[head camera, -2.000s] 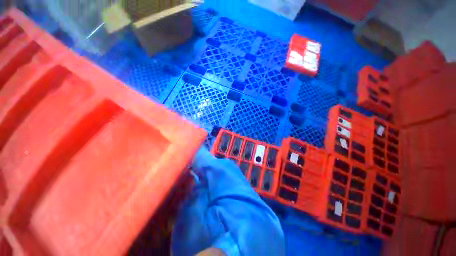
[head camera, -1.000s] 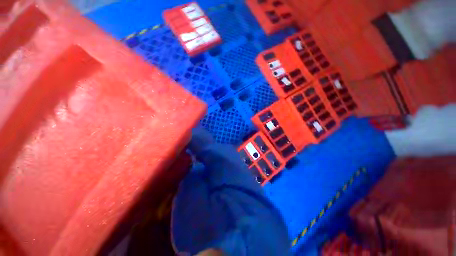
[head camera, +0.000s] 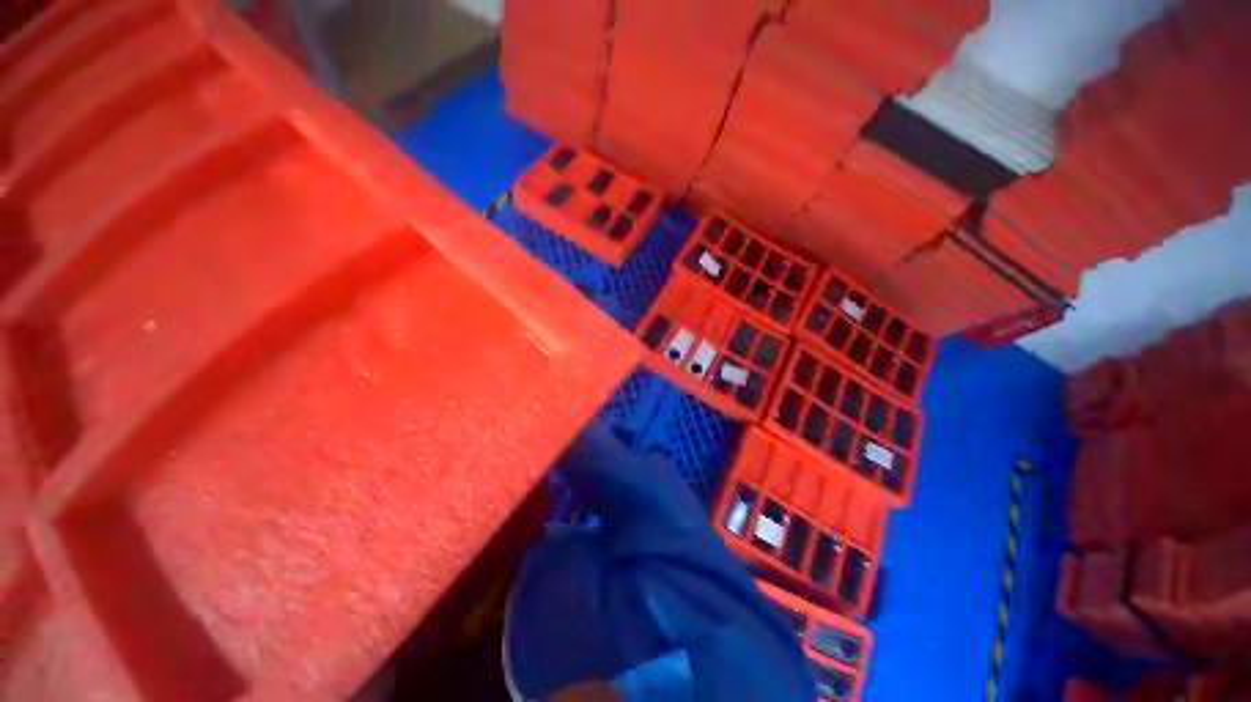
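Observation:
A large bright red divided tray (head camera: 343, 453) fills the left side, close in front of me and tilted, with wide shallow pockets. The pockets in view look empty. A dark blue sleeve (head camera: 645, 590) reaches from the bottom edge up to the underside of the tray's near corner. My right hand is not visible; the tray or the sleeve hides it. My left hand is not in view. The picture is blurred.
Filled red trays (head camera: 837, 412) with dark parts and white labels lie on a blue lattice pallet (head camera: 700, 446). Tall red tray stacks (head camera: 672, 82) stand behind, with more stacks (head camera: 1166, 507) at right. Yellow-black tape (head camera: 1011, 576) crosses the blue floor (head camera: 947, 549).
The view has swung right and up, so the filled trays and pallet sit differently and the tall stacks show more. The held tray stays at the left, with the sleeve beside it.

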